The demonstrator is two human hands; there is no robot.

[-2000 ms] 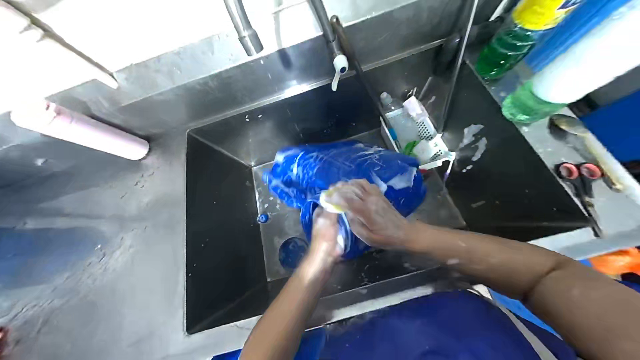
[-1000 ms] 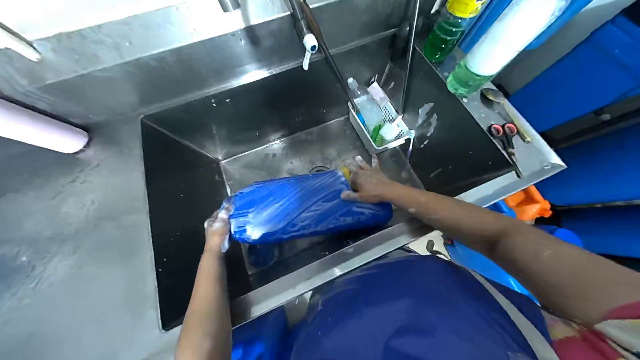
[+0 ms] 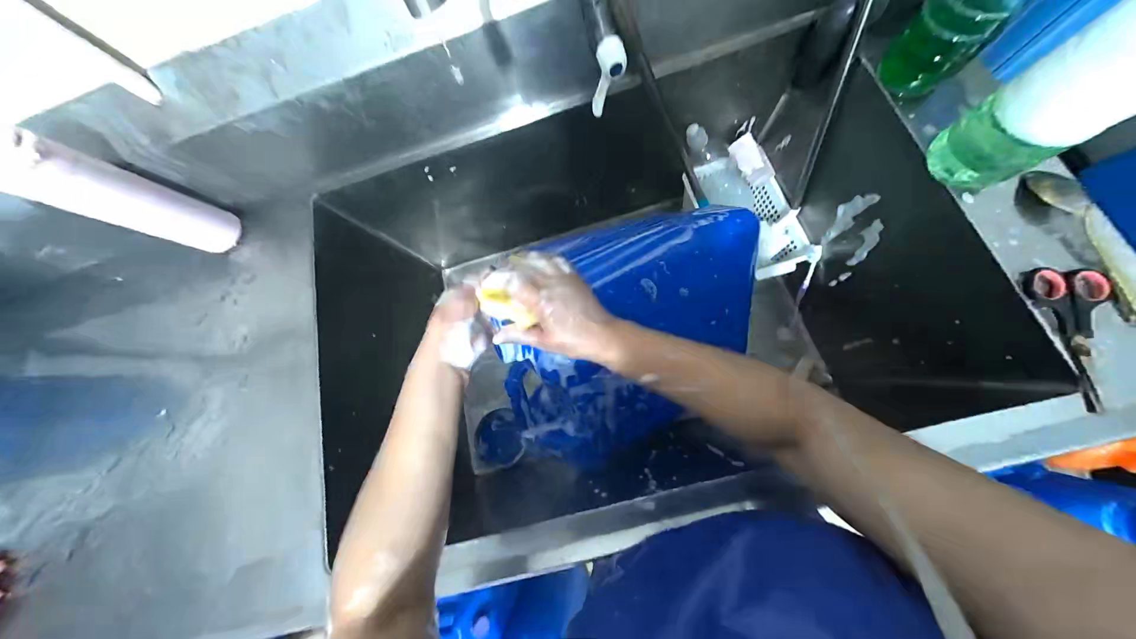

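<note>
A blue plastic container (image 3: 674, 284), wet and streaked with suds, lies in the steel sink (image 3: 382, 355). My right hand (image 3: 564, 311) is closed on a yellow sponge (image 3: 506, 302) at the container's left end. My left hand (image 3: 457, 328), covered in foam, is at that same end, touching it or just beside it; its fingers are partly hidden by foam, so its grip is unclear. Below the hands, a round blue piece (image 3: 500, 437) rests on the sink floor.
A white perforated caddy (image 3: 781, 226) with a small bottle stands in the sink's back right corner. A tap (image 3: 610, 67) hangs over the back. Green bottles (image 3: 967, 155) and scissors (image 3: 1069, 302) are on the right ledge. A pink roll (image 3: 133, 195) lies on the left counter.
The blue container has turned from lying crosswise one second ago. My right hand has moved left with the sponge, close to my left hand.
</note>
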